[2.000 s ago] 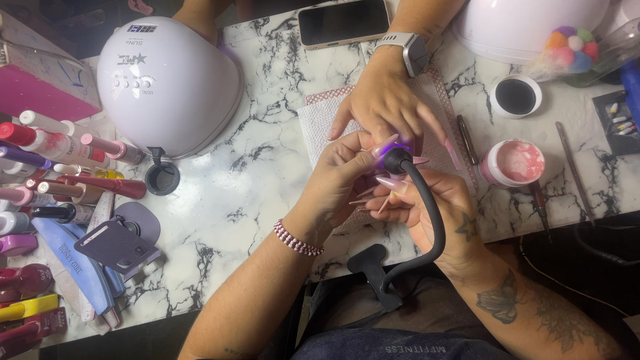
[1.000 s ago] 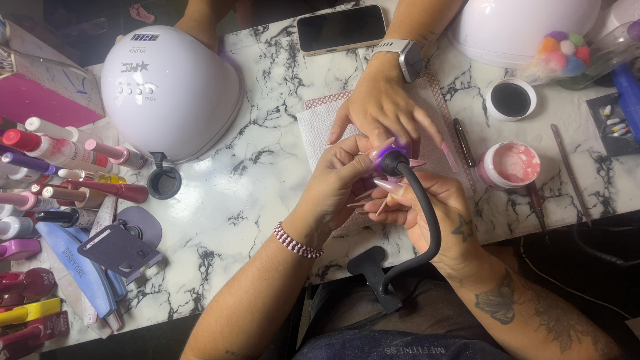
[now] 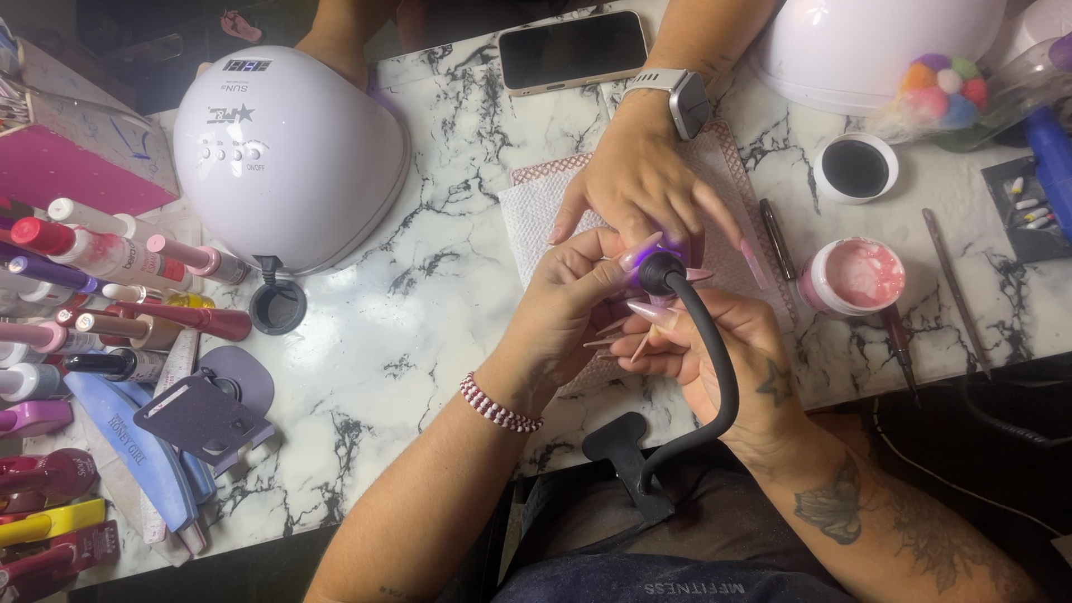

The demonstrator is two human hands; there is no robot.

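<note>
A small gooseneck UV lamp, clamped at the near table edge, shines purple over a finger of another person's hand, which lies on a white paper towel. My left hand, with a beaded bracelet at its wrist, pinches about that finger beside the lamp head, thumb on top. Below and right of the lamp, my right hand has its fingers curled and close to my left fingertips; whether it grips the finger or something small is hidden. Long pink nails show on the hands.
A white nail lamp stands at the left, with another person's arm behind it. Polish bottles, blue nail files and a phone holder crowd the left side. A phone, an open pink jar, a lid and brushes lie around the towel.
</note>
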